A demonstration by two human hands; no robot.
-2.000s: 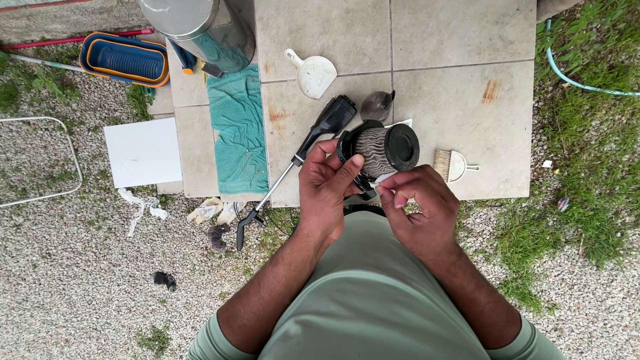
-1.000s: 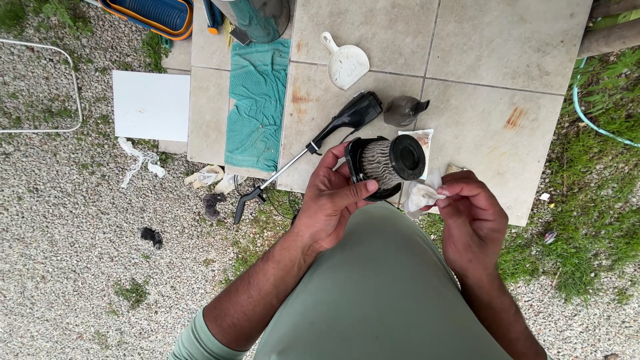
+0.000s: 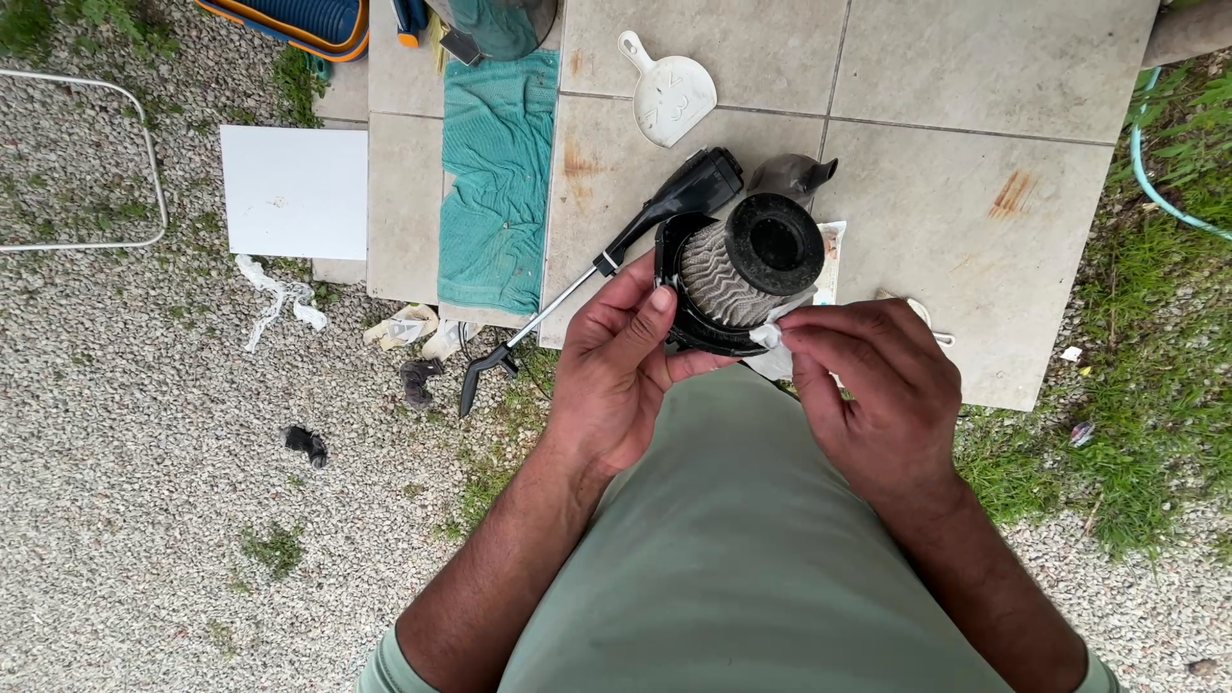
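My left hand (image 3: 621, 361) grips the black plastic rim of a pleated vacuum filter (image 3: 727, 269), with the thumb on the rim's near left side. The filter has grey folds and a round black end cap facing up and to the right. Between the fingertips of my right hand (image 3: 871, 385) is a white wipe (image 3: 770, 337), pressed against the lower right of the rim. Just beyond the filter lie a stick vacuum cleaner (image 3: 688, 188) and its dark translucent dust cup (image 3: 794, 176) on the tiles. The right palm is hidden.
A white dustpan (image 3: 676, 101) and a teal cloth (image 3: 499, 183) lie on the tiled slab (image 3: 972, 212). White packaging (image 3: 830, 260) is partly behind the filter. To the left are a white board (image 3: 295, 192), a blue and orange bucket (image 3: 298, 24) and a metal frame (image 3: 154, 173) on gravel.
My right hand has brought the white wipe from beside the filter to its rim. The left hand has kept its hold on the filter.
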